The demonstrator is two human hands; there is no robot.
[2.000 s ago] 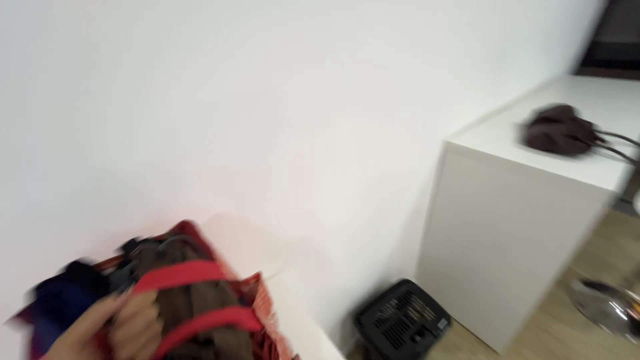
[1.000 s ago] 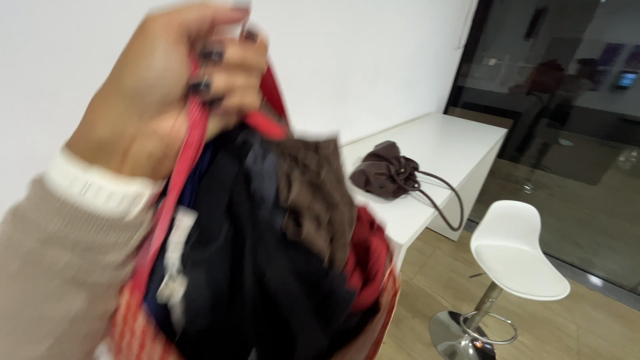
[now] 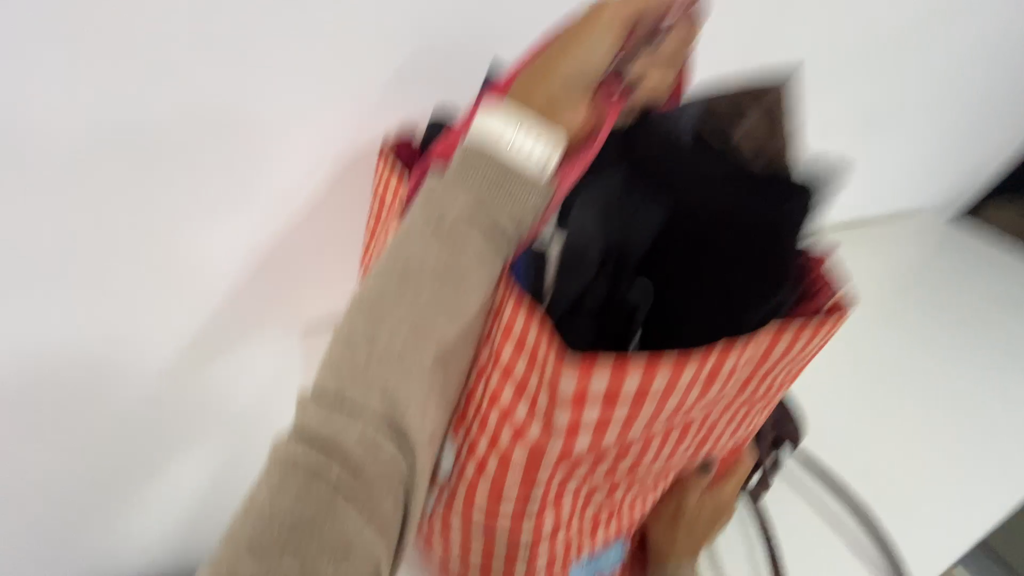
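Observation:
A red-and-white striped tote bag [image 3: 624, 416] fills the middle of the view, tilted, with black cloth [image 3: 688, 232] and a brown item [image 3: 744, 124] bulging from its top. My left hand [image 3: 616, 68], with a white band at the wrist and a beige sleeve, is closed around the bag's red handles [image 3: 588, 152]. Low on the bag's side, my right hand [image 3: 696, 508] presses against the striped fabric; its fingers are partly hidden and blurred, so whether it grips cannot be told.
Behind the bag at the right is a white table [image 3: 904, 384]. A dark drawstring bag [image 3: 776, 440] with long straps lies on it, partly covered by the tote. A white wall [image 3: 200, 160] runs along the left and back.
The tote has come up from low at the left and now hangs at the table's edge, with its striped side in view. My right hand has appeared against its side.

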